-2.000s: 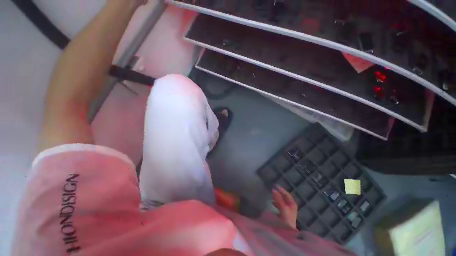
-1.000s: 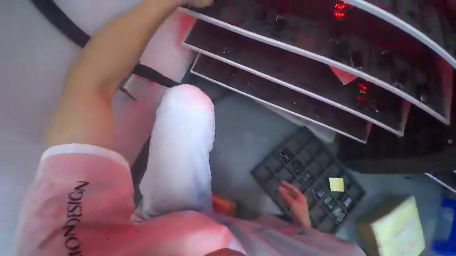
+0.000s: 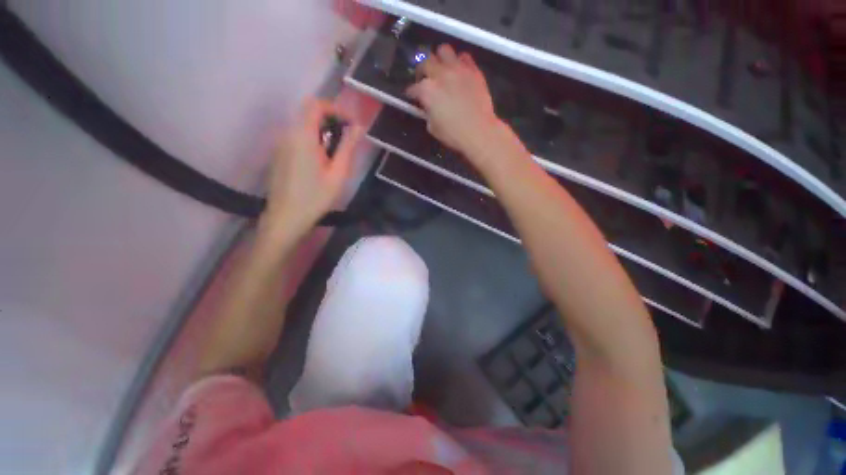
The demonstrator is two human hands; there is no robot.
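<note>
My left hand [image 3: 311, 172] is raised beside the pale side panel and holds a small dark electronic device [image 3: 331, 135] between thumb and fingers. My right hand [image 3: 459, 107] reaches onto the left end of a rack shelf [image 3: 380, 96]. Its fingertips are bent beside a small device with a lit bluish-white spot [image 3: 420, 57]; whether they grip it is unclear. The compartment tray [image 3: 515, 376] lies on the floor, partly hidden by my right forearm; a few small devices show in its pockets.
More rack shelves [image 3: 557, 176] are stacked to the right, with small dark items and faint red lights. A thick black cable [image 3: 121, 139] curves along the pale panel [image 3: 185, 83]. My knee is below my hands. A pale box [image 3: 756, 456] and a blue object [image 3: 838, 434] are at lower right.
My right hand has left the tray and moved up to the shelf. My left hand has come back from the upper shelf edge, now showing a device. The view has shifted.
</note>
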